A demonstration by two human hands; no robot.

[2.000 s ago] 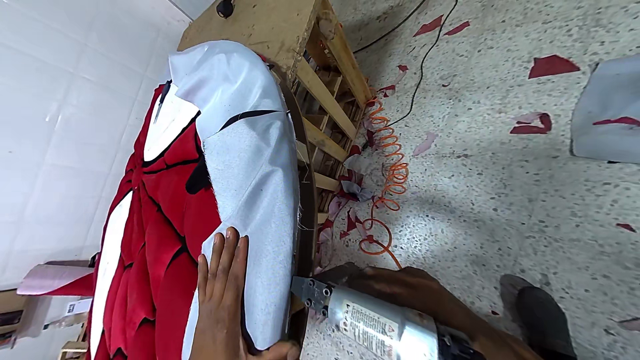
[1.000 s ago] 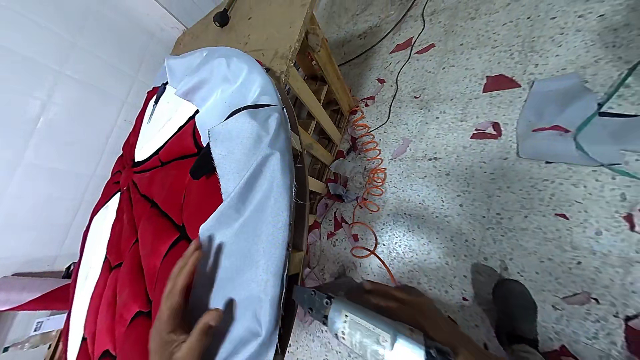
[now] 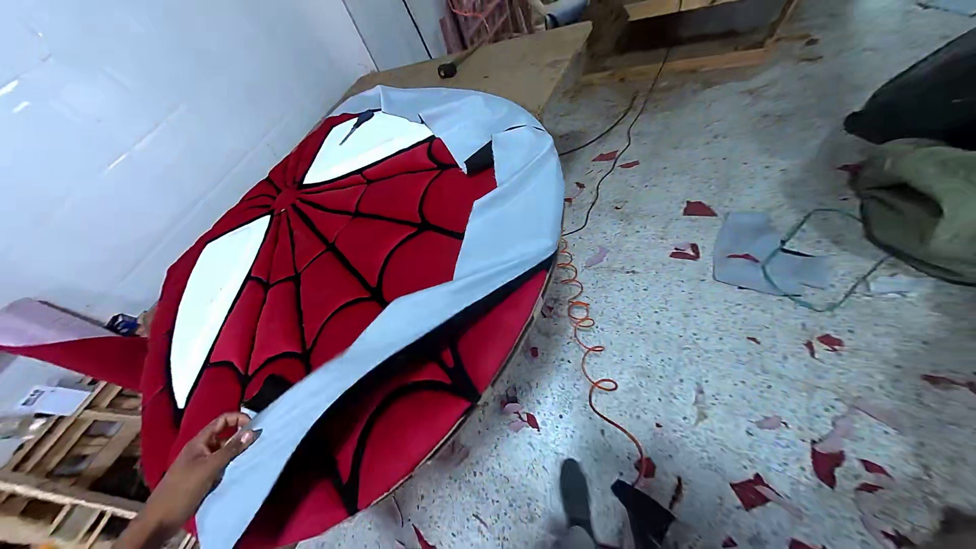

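Observation:
A large oval padded panel [image 3: 343,259] of red fabric with black web lines and two white eye shapes lies tilted on a wooden support. Pale grey backing fabric [image 3: 511,221] runs along its right rim, and its lower stretch is lifted and folded inward, baring red fabric beneath. At the lower left, my left hand [image 3: 217,450] pinches the edge of this grey fabric between thumb and fingers. My right hand is out of view, and so is the powered hand tool of the earlier frames. Dark scissors or a similar tool [image 3: 358,123] lie on the upper white shape.
An orange coiled air hose [image 3: 581,313] runs along the floor beside the panel, with a dark cable [image 3: 621,152] above it. Fabric scraps [image 3: 751,492] litter the floor. Wooden frames [image 3: 72,450] stand lower left. A shoe [image 3: 574,488] and a black object [image 3: 644,515] show at the bottom.
The grey fabric, flat along the rim before, is now lifted at its lower part in my left hand. My right hand and the powered tool have left the view, which has shifted widely.

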